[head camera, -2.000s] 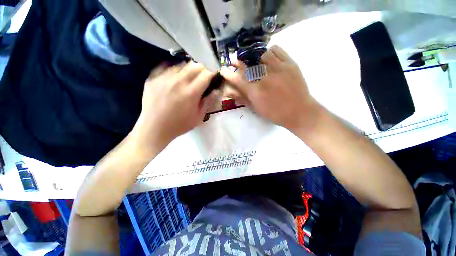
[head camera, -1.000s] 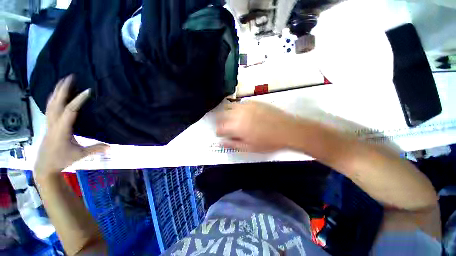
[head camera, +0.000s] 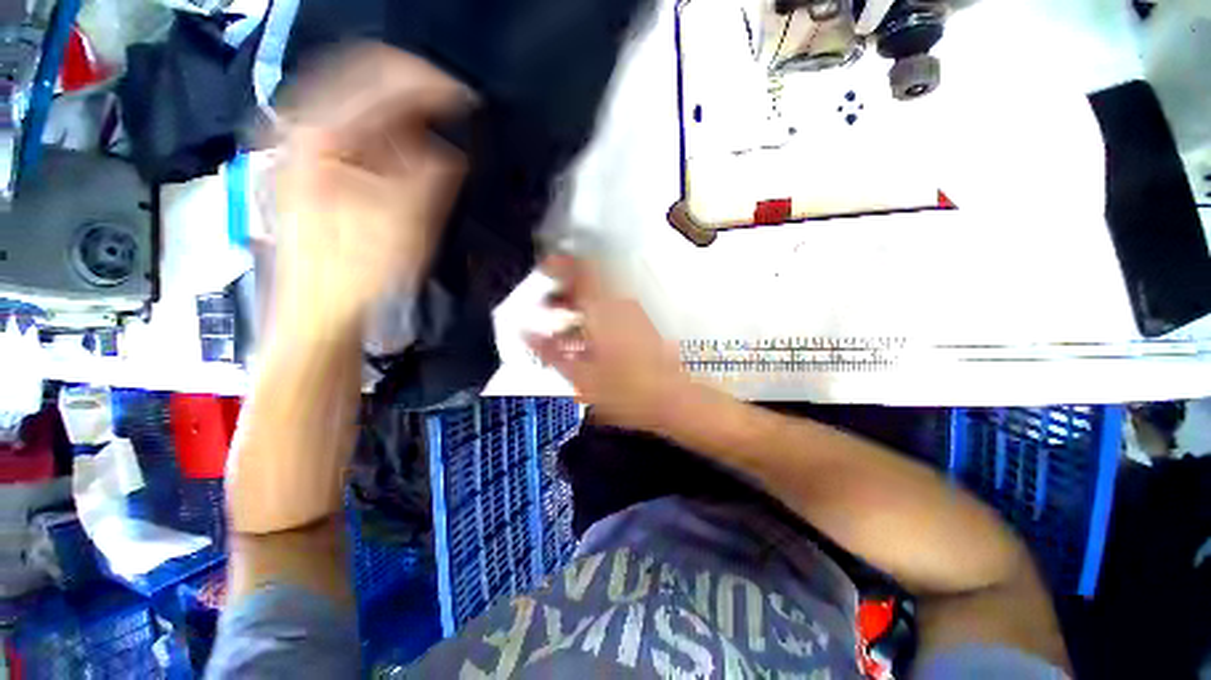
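Observation:
The black garment (head camera: 531, 93) lies at the left of the white machine table, partly blurred, with a part hanging near the front edge. My left hand (head camera: 365, 166) is blurred over the garment; its fingers look bent, but its grip cannot be told. My right hand (head camera: 598, 332) is blurred at the garment's right side near the front edge; whether it holds cloth cannot be told. The presser foot area (head camera: 813, 40) and the ridged grey knob (head camera: 915, 76) are at the top, away from both hands. No cloth lies under the foot.
A black smartphone (head camera: 1150, 213) lies at the right. The bed outline has a brown tab (head camera: 691, 223) and a red tape piece (head camera: 772, 211). Blue crates (head camera: 498, 492) stand below the table's front edge. Another machine (head camera: 80, 239) is at the left.
The hands have left the needle area. The garment has moved away from the machine foot and its front part has shifted. My left hand has come up onto it. The view has turned left.

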